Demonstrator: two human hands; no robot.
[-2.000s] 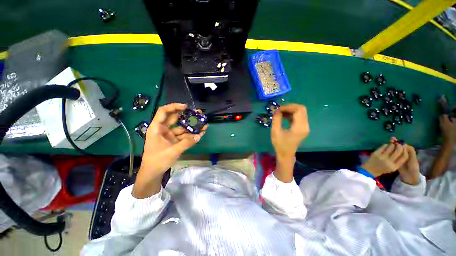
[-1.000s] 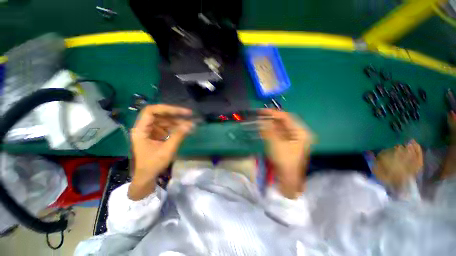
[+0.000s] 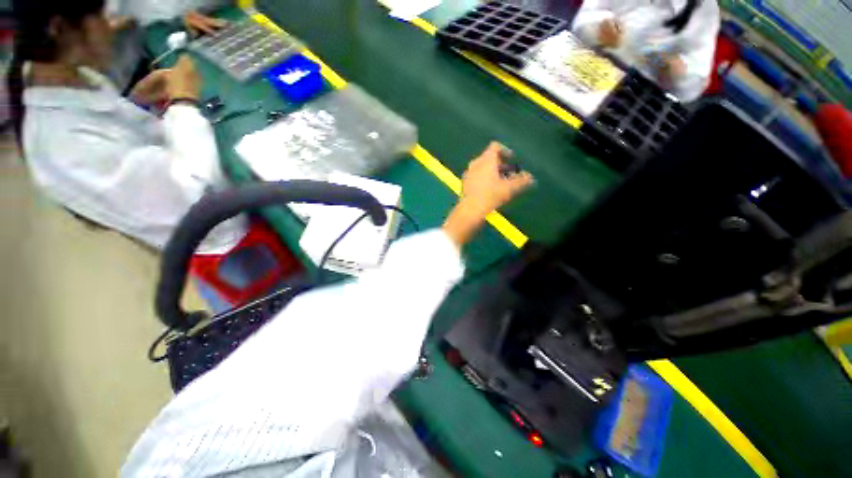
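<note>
My left hand [image 3: 490, 184] reaches across the yellow tape to the far part of the green bench, left of the press. Its thumb and fingers are around a small black module [image 3: 508, 168], partly hidden by the fingers. Whether the module touches the bench cannot be told. My right hand is not in view. The black bench press [image 3: 691, 233] stands at the right, with metallic parts and a red light on its base. The blue bin [image 3: 635, 418] of tiny beige pieces lies beside the base.
A white box unit [image 3: 360, 224], a thick black hose [image 3: 252, 194] and a grey plastic bag [image 3: 336, 135] lie left of my arm. A black tray [image 3: 224, 331] is below the bench edge. Another person sits at upper left; another person's hands are beyond black pocket trays [image 3: 504, 30].
The view has swung left and tilted. My left hand has moved from before the press to the far part of the bench. My right hand has left the picture.
</note>
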